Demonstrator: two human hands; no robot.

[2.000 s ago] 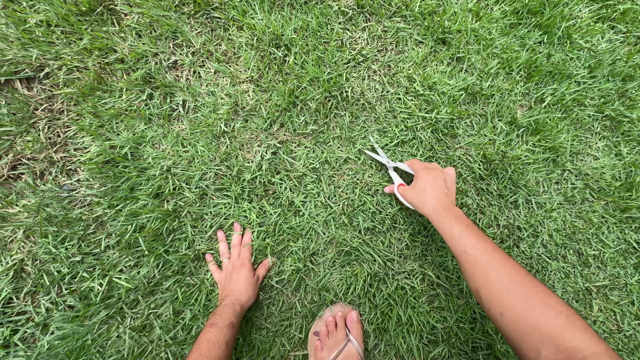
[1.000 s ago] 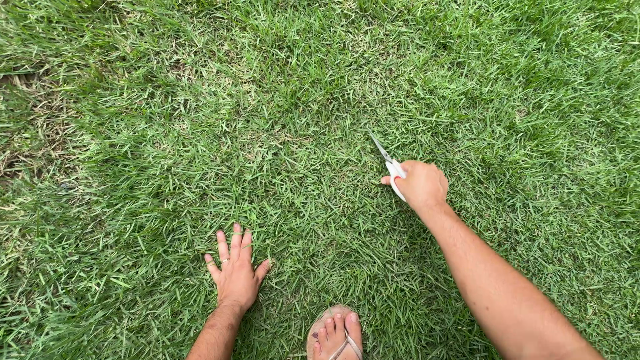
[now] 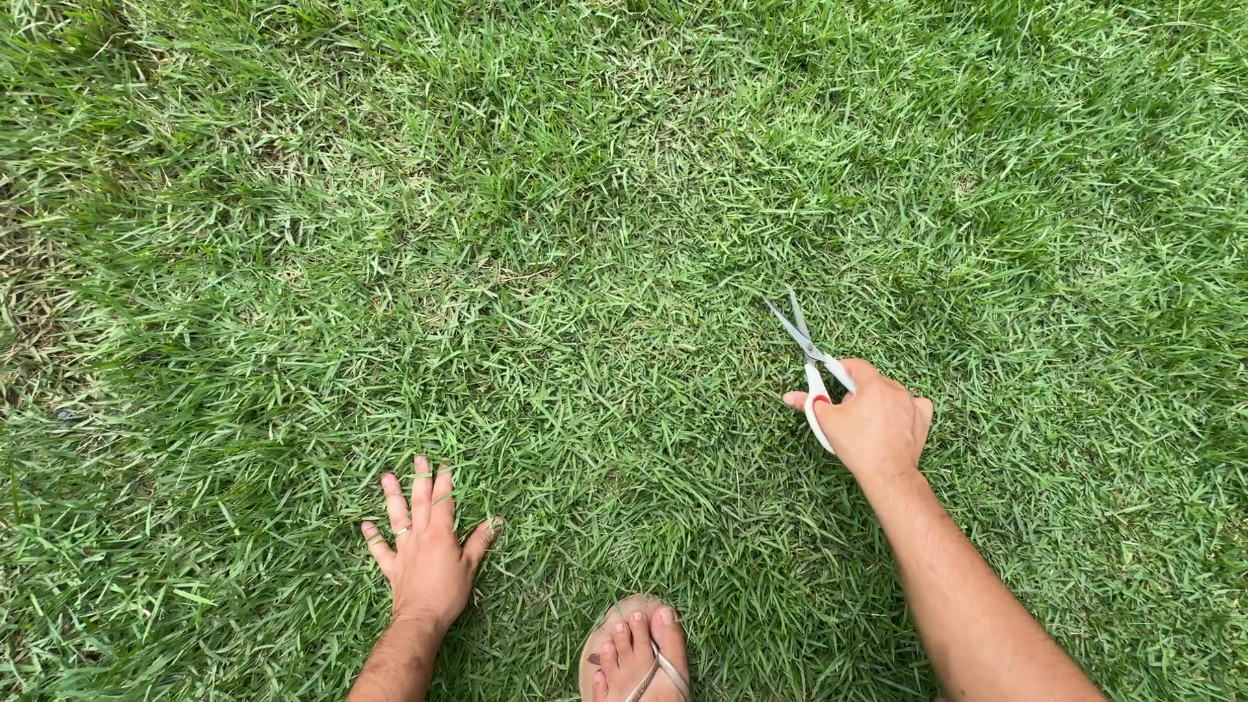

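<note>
My left hand (image 3: 427, 561) rests palm down on the grass (image 3: 585, 390) at the lower left, its fingers spread and a ring on one of them. Right of centre, my right hand (image 3: 873, 419) holds a pair of scissors (image 3: 817, 366) with white handles, red inside one loop. Their metal blades are parted and point up and slightly left, over short grass blades. Some of my right fingers are hidden beneath the hand and the handles.
A foot in a beige flip-flop (image 3: 603, 634) stands at the bottom, between my hands. Grass covers the ground all around, longer at the upper left. A patch of dry, brownish grass (image 3: 34, 312) lies at the far left edge.
The scissors' blades, parted two seconds ago and together one second ago, are parted again. My right hand has shifted slightly, while my left hand has stayed on the grass.
</note>
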